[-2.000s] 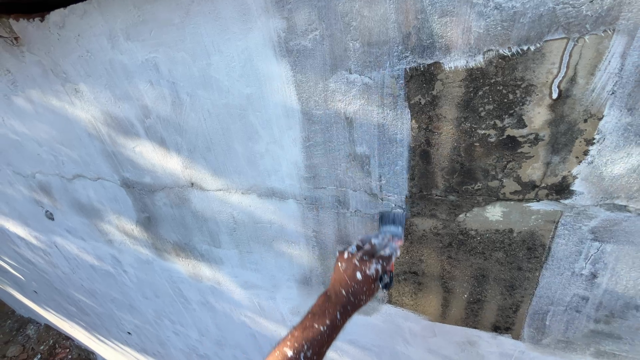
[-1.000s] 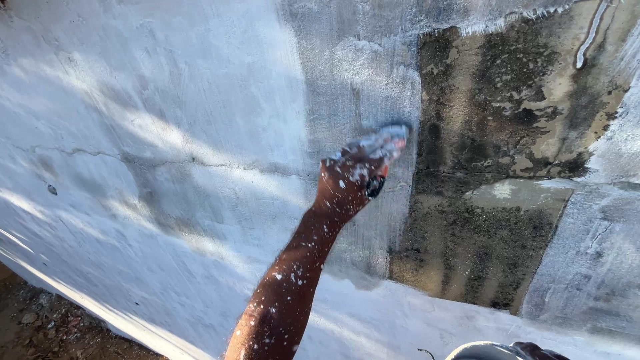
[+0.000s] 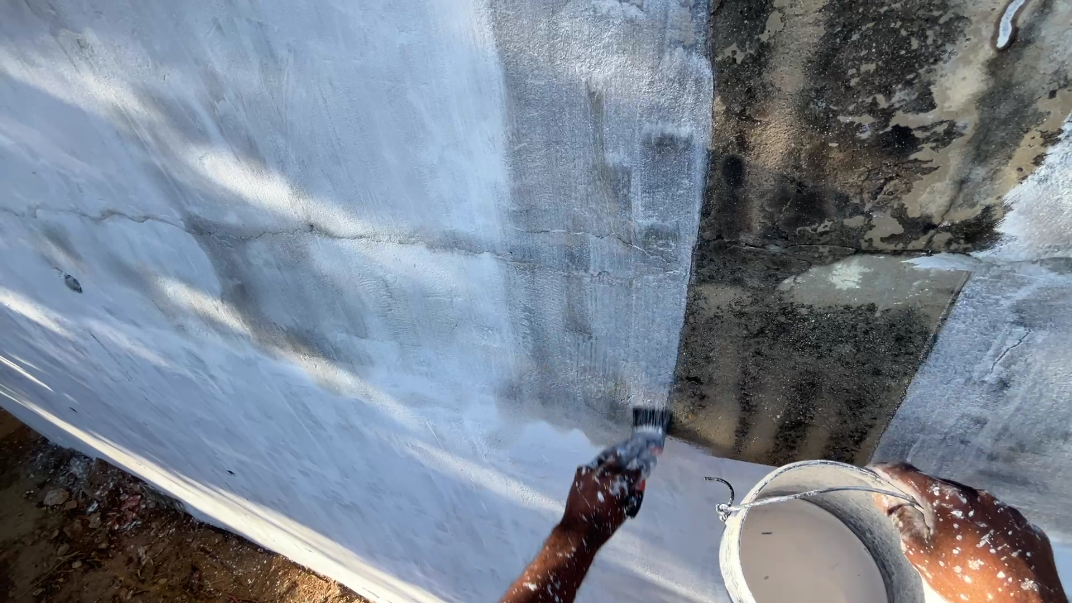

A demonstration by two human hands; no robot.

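My left hand point(image 3: 605, 494), speckled with white paint, is closed round the handle of a paintbrush point(image 3: 650, 420). The brush's dark bristles touch the wall at the lower left corner of a dark, stained unpainted patch point(image 3: 804, 368). At the lower right, my right hand point(image 3: 976, 536), also spattered, grips the rim and wire handle of a bucket point(image 3: 731, 548). Pale, whitish liquid paint point(image 3: 808, 557) lies in the bucket. A thinly coated, greyish strip point(image 3: 586, 251) of wall runs left of the dark patch. My right fingertips are partly hidden.
Whiter painted wall point(image 3: 377, 126) spreads to the left, with a thin horizontal crack across it. A painted ledge point(image 3: 251, 519) slopes along the wall's foot. Bare soil with small stones point(image 3: 84, 519) lies at the lower left. A wire hook sticks out beside the bucket.
My left hand has moved down the wall with the brush, from beside the dark patch to its lower corner. The bucket and my right hand have come into fuller view at the lower right.
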